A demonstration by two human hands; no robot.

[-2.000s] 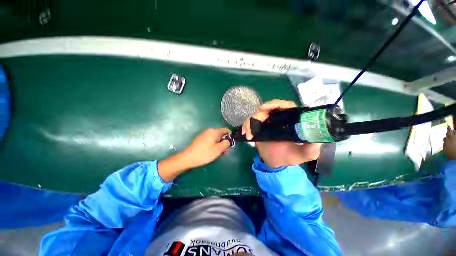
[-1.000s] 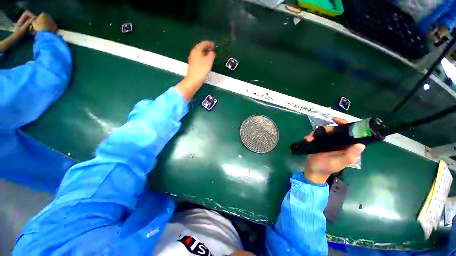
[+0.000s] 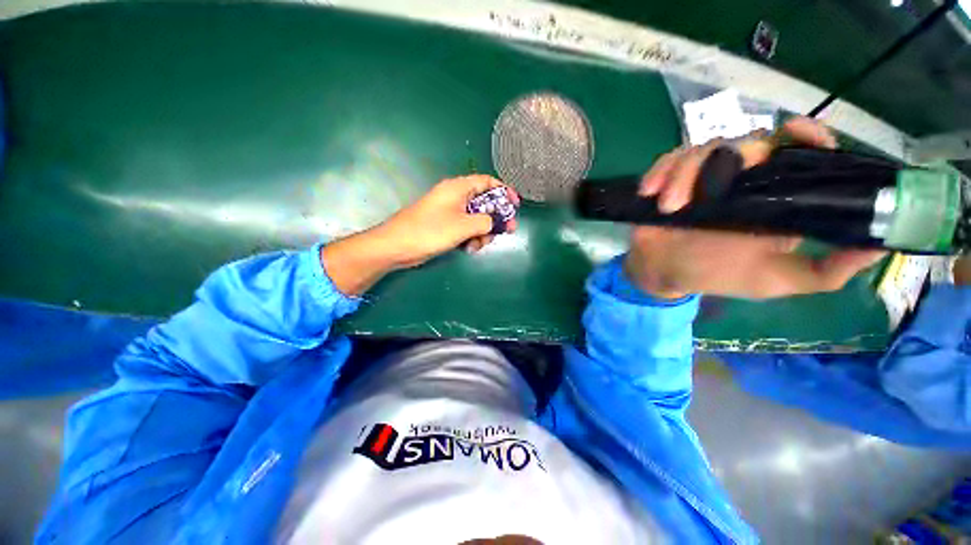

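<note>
My left hand (image 3: 442, 221) holds a small square device housing (image 3: 493, 204) in its fingertips, inner details facing up, just left of and below the round screw tray (image 3: 542, 146). My right hand (image 3: 724, 229) grips the thick black electric screwdriver (image 3: 788, 197) near the right side. The screwdriver lies nearly level, its nose pointing left, below the tray's right edge and apart from the housing. The nose tip is blurred. The green label shows near its rear.
Plastic bags with white labels (image 3: 728, 115) lie behind my right hand. Another device housing (image 3: 764, 39) lies beyond the pale strip (image 3: 596, 34). A black cable (image 3: 884, 55) runs to the upper right. Paper sheets (image 3: 903, 285) and another person's blue sleeve (image 3: 937, 346) are at the far right.
My left hand has come back from beyond the pale strip and now holds a housing in front of me. The screwdriver has moved closer to the camera. The view has shifted.
</note>
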